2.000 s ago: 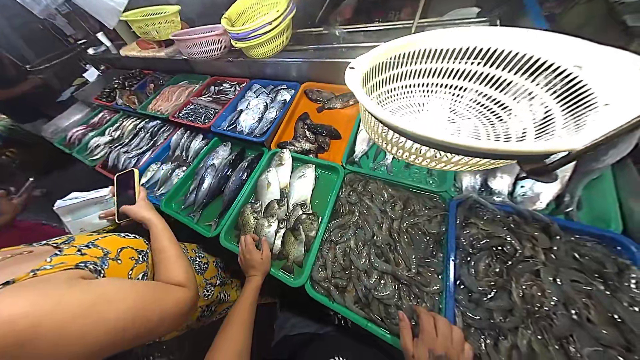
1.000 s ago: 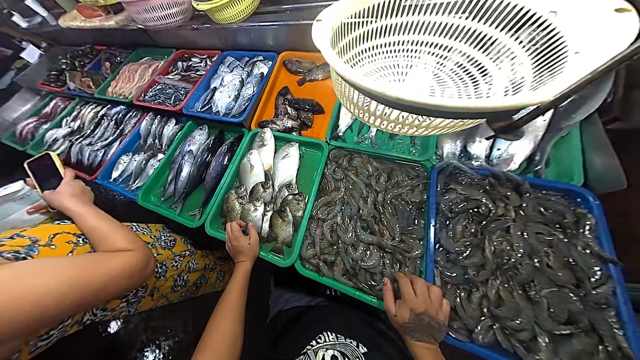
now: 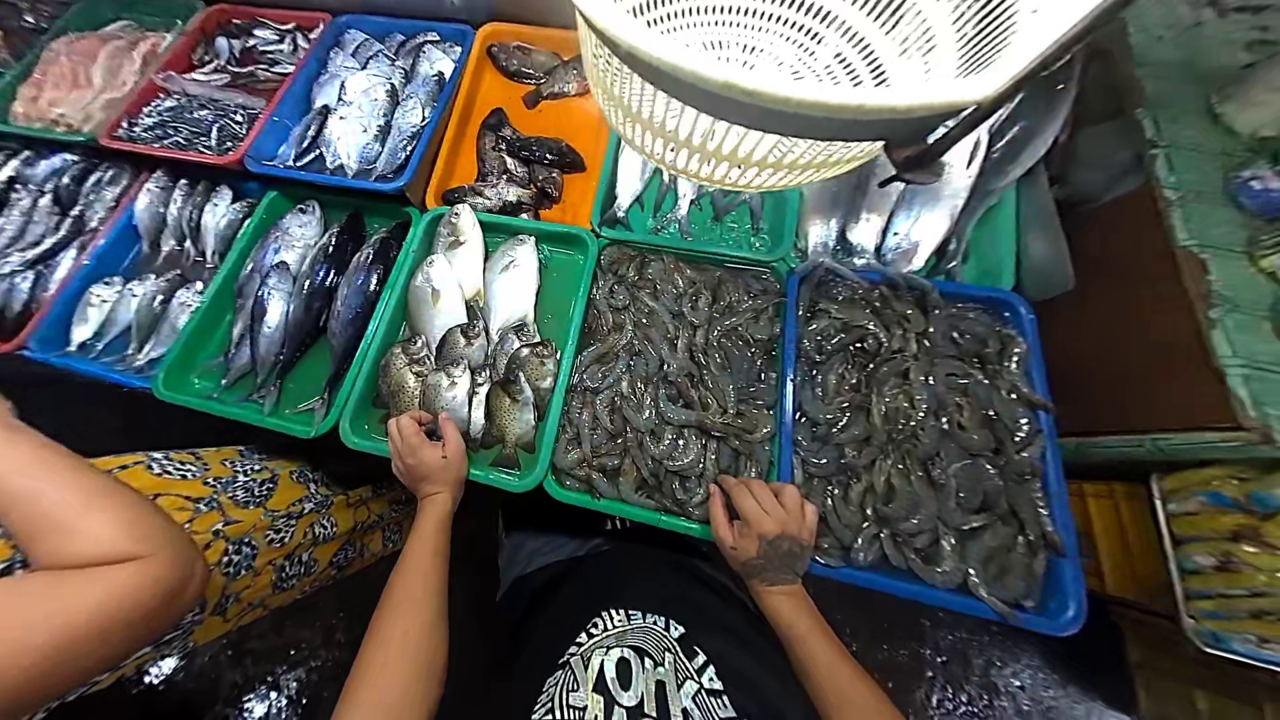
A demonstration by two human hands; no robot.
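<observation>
My left hand [image 3: 430,455] rests at the front edge of a green plastic tray [image 3: 375,405] of silvery fish [image 3: 512,285] and spotted fish [image 3: 512,415]. Its fingers are curled beside the lower spotted fish; whether they grip one or the rim cannot be told. My right hand [image 3: 765,530] lies at the front right corner of a green tray of raw shrimp [image 3: 680,380], fingertips at the shrimp by the rim. Its fingers are bent, and what lies under them is hidden. To its right, a blue tray [image 3: 1035,400] holds more shrimp [image 3: 920,430].
A cream plastic basket [image 3: 730,130] hangs over the back trays. More trays of fish stand left, among them a blue one [image 3: 458,60] and an orange one [image 3: 460,130]. Another person's arm [image 3: 90,560] is at the left. A tray of packed goods [image 3: 1225,560] sits low right.
The view has shifted right and down, with more of the right side in sight. Both hands remain at the front edges of the same trays. The other person's phone has left the view.
</observation>
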